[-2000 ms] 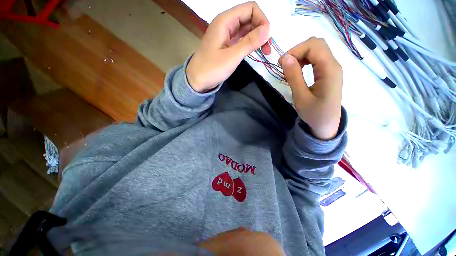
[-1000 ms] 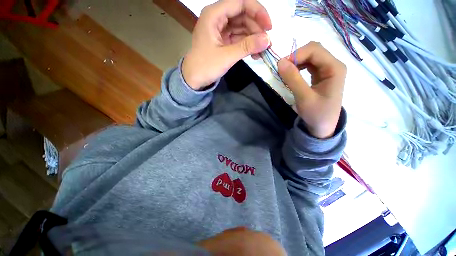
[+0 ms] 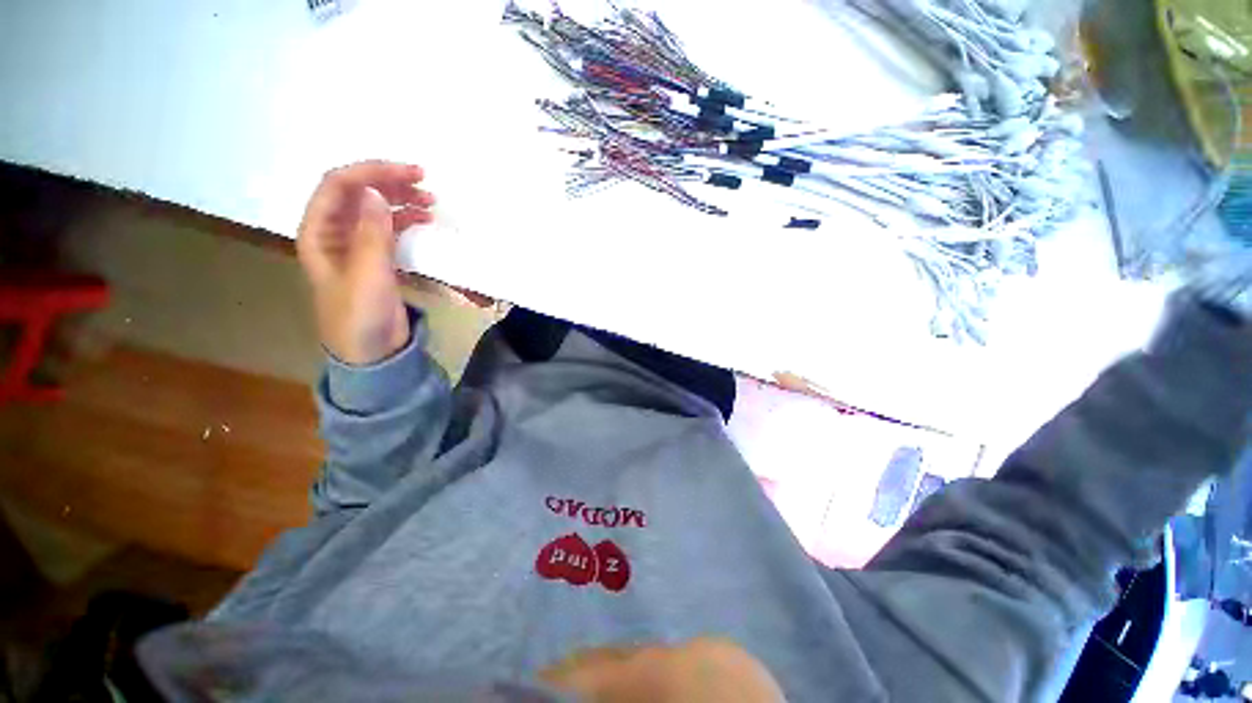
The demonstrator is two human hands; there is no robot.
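My left hand [image 3: 360, 247] is raised at the table's front edge, left of the cables, fingers curled and apart; no wire shows in it. My right arm reaches to the right edge; its hand is not visible past the blurred cuff. Several light grey multi-core cables [image 3: 879, 151] lie on the white table. Their multicoloured core wires [image 3: 618, 103] fan out to the left, with black sleeves [image 3: 724, 121] where the jackets end. Pale lumps, perhaps plugs [image 3: 1009, 151], cluster at the right ends. One black sleeve [image 3: 802, 223] lies nearest me.
The white table's front edge [image 3: 179, 192] slants across the view. A yellow-rimmed tub [image 3: 1192, 83] stands top right, with a thin grey rod [image 3: 1109, 213] near clear plastic. A red stool [image 3: 41, 330] stands at left on the brown floor. A blurred skin-coloured shape shows at bottom centre.
The view has turned, showing more table. My hands have moved apart; the wires that were between them no longer show there. My right arm now stretches far right.
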